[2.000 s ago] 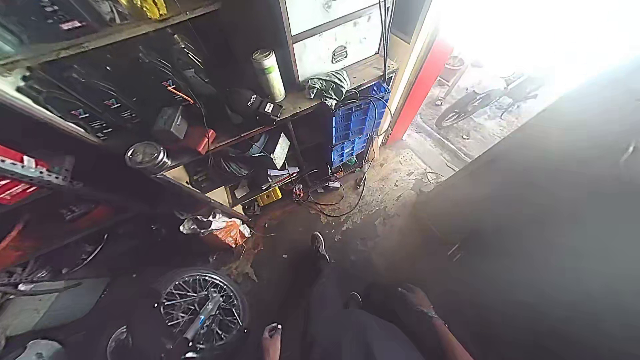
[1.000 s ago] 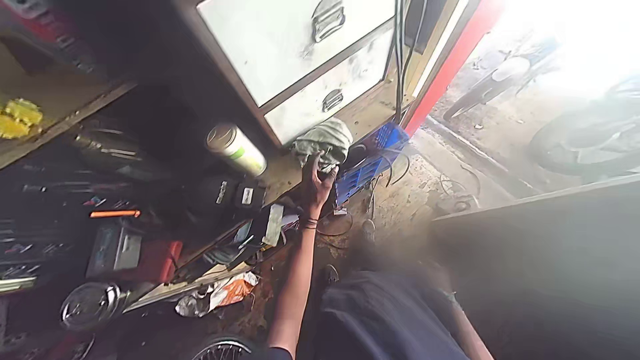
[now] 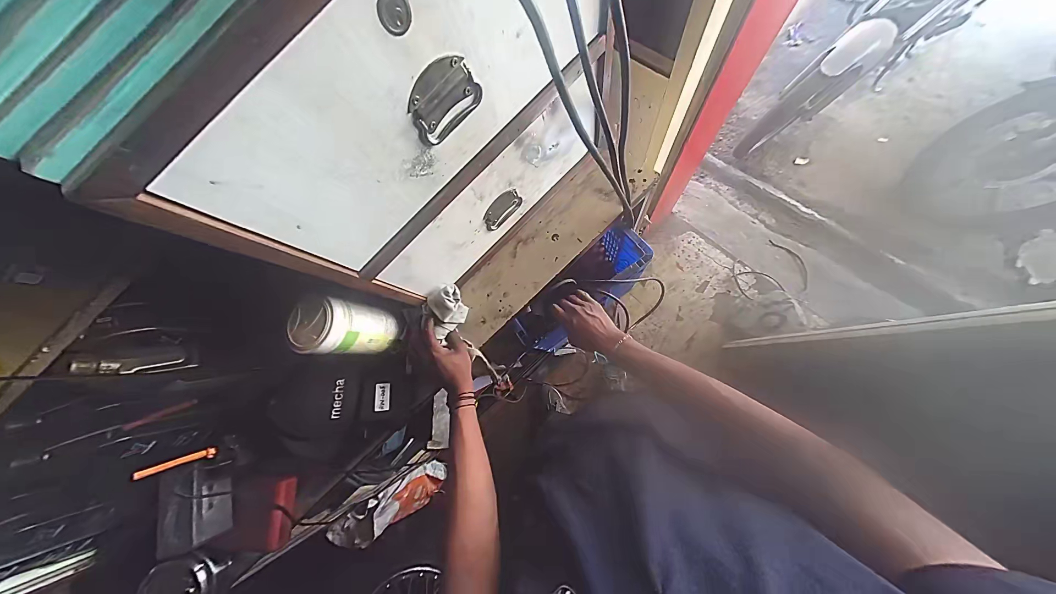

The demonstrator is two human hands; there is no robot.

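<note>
My left hand (image 3: 450, 359) is closed on a crumpled pale cloth (image 3: 446, 307) at the shelf edge, just right of a white and green cylindrical canister (image 3: 345, 327). My right hand (image 3: 587, 320) reaches over a blue plastic crate (image 3: 623, 254), its fingers at something dark by the crate's rim. Whether those fingers grip it cannot be told. Black cables (image 3: 652, 289) loop beside that hand. A black case (image 3: 309, 408) lies on the shelf below the canister.
White drawers with metal handles (image 3: 445, 101) rise above the wooden ledge (image 3: 544, 247). Thick cables (image 3: 577, 99) hang before them. An orange-handled tool (image 3: 174, 464) and a red box (image 3: 268, 511) lie lower left. A grey panel (image 3: 907, 396) stands at right, a motorcycle wheel (image 3: 982, 181) outside.
The view has moved closer to the drawers. My left hand has shifted the cloth from the ledge near the crate toward the canister. My right hand has come up to the crate.
</note>
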